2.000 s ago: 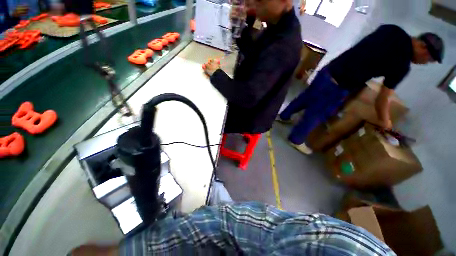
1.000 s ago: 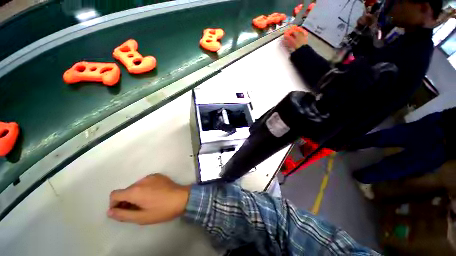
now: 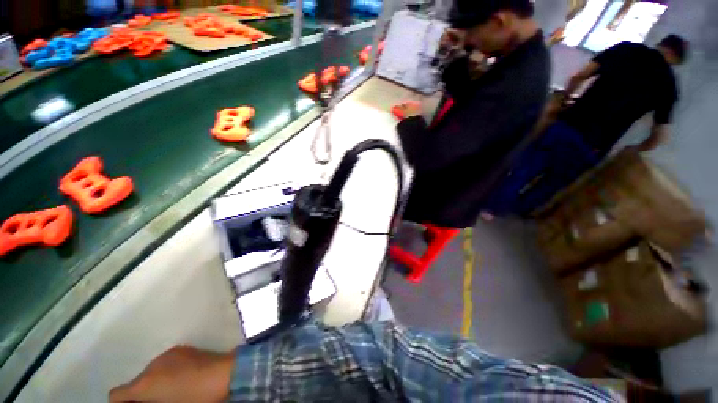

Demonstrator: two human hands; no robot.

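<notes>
My right hand (image 3: 177,376) is at the bottom left over the bench, blurred and partly cut off by the lower edge. Whether it holds anything is hidden. Its plaid sleeve (image 3: 378,362) crosses the bottom of the view. My left hand is not in view. A black electric screwdriver (image 3: 305,252) stands nearly upright just beyond the sleeve, its cord looping from the top and its lower tip hidden. No hand shows on it. Behind it is the white screw feeder (image 3: 256,271) with a dark open top. Orange housings (image 3: 94,187) lie spaced on the green conveyor.
The conveyor (image 3: 173,165) curves along the left behind a metal rail. A person in dark clothes (image 3: 472,134) sits at the bench's far end, by a red stool (image 3: 425,250). Another person (image 3: 606,110) bends over cardboard cartons (image 3: 630,291) at right. Orange and blue parts (image 3: 67,49) lie at upper left.
The view has swung back from its left-turned position. The screwdriver, strongly tilted a second ago, now looks near upright. My right hand, fully visible then, is now low and cut off.
</notes>
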